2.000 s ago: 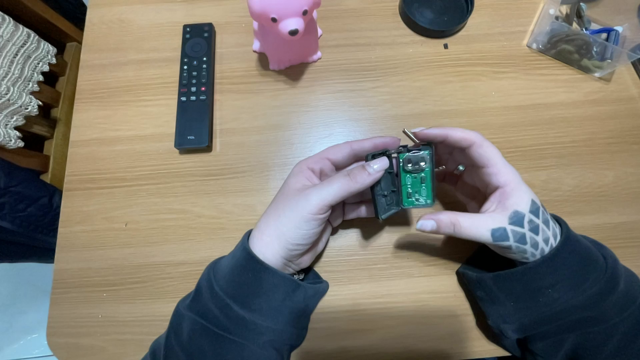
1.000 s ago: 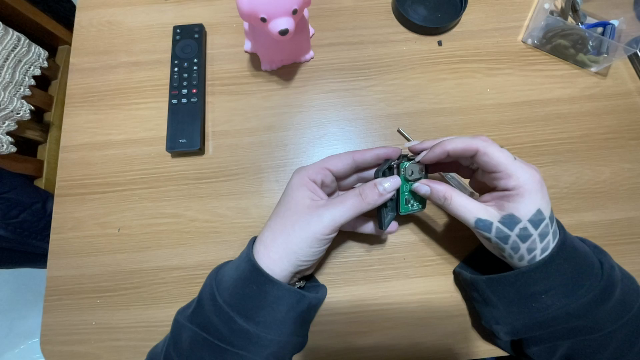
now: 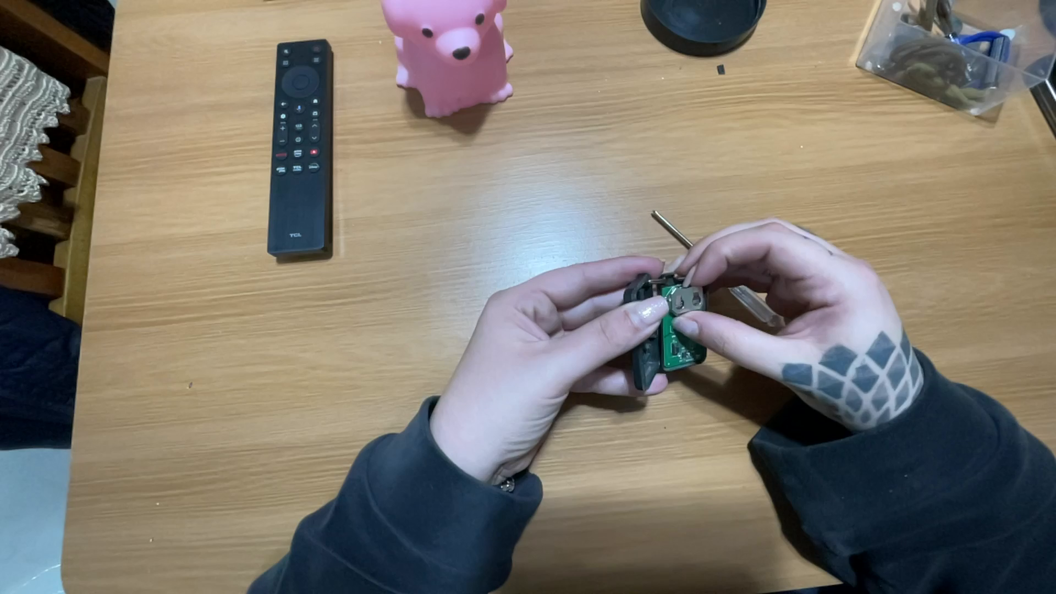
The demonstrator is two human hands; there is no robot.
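Observation:
My left hand (image 3: 544,338) grips a small black plastic casing (image 3: 646,363) with a green circuit board (image 3: 683,345) at its right side. Its thumb presses near a metal battery holder (image 3: 685,299) on the board's upper part. At the board's right edge is my right hand (image 3: 813,309), its thumb and a fingertip touching the board around the metal holder. Behind the right fingers lies a thin screwdriver (image 3: 672,229); its shaft sticks out at upper left and its clear handle shows below the fingers. Whether the right hand touches it I cannot tell.
A black TCL remote control (image 3: 300,198) lies at the left of the wooden table (image 3: 330,371). Farther back stand a pink animal figure (image 3: 458,62), a round black lid or dish (image 3: 704,29) with a tiny black piece (image 3: 721,70) near it, and a clear plastic box (image 3: 982,99) holding assorted items.
My right thumb and fingers, apart from the board two seconds ago, have closed in on its metal holder. My left hand keeps its hold on the casing.

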